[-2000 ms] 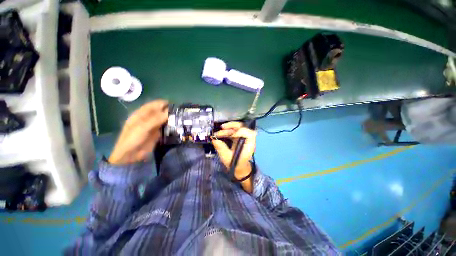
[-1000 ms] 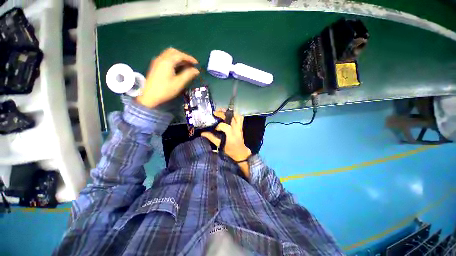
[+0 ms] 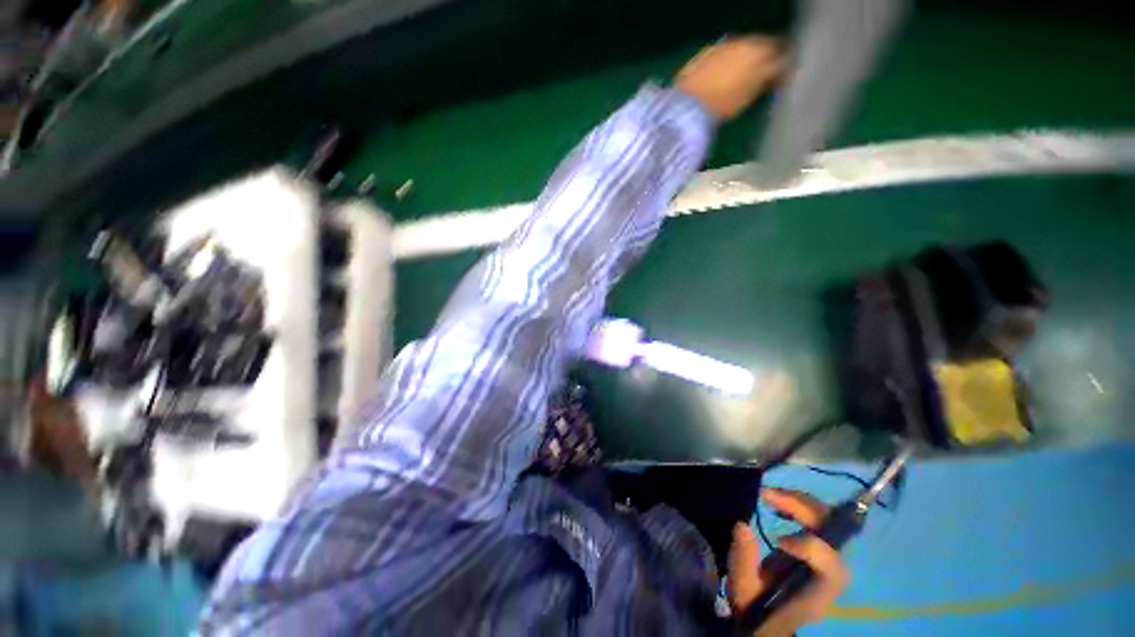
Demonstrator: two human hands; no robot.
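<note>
My left hand [image 3: 734, 77] is stretched far forward over the green surface beyond the bench's white rail. It is blurred beside a grey post, and its fingertips are unclear. My right hand [image 3: 803, 566] holds the black soldering iron [image 3: 840, 529] at the front edge, its metal tip pointing up and right below the soldering station [image 3: 934, 330]. The circuit board [image 3: 570, 433] lies near the bench's front edge, partly hidden by my left sleeve. A black flat piece [image 3: 697, 498] is to its right.
A white-lilac fan-like item [image 3: 678, 361] lies on the bench. The yellow sponge [image 3: 981, 401] is at the station's front. A black cord curves near the iron. A white rack [image 3: 280, 373] with dark units stands at left. A grey post [image 3: 834, 81] rises beside my left hand.
My left hand has moved from over the board far forward and right. My right hand has moved right, away from the board, still holding the iron. The view has shifted and the spool is no longer visible.
</note>
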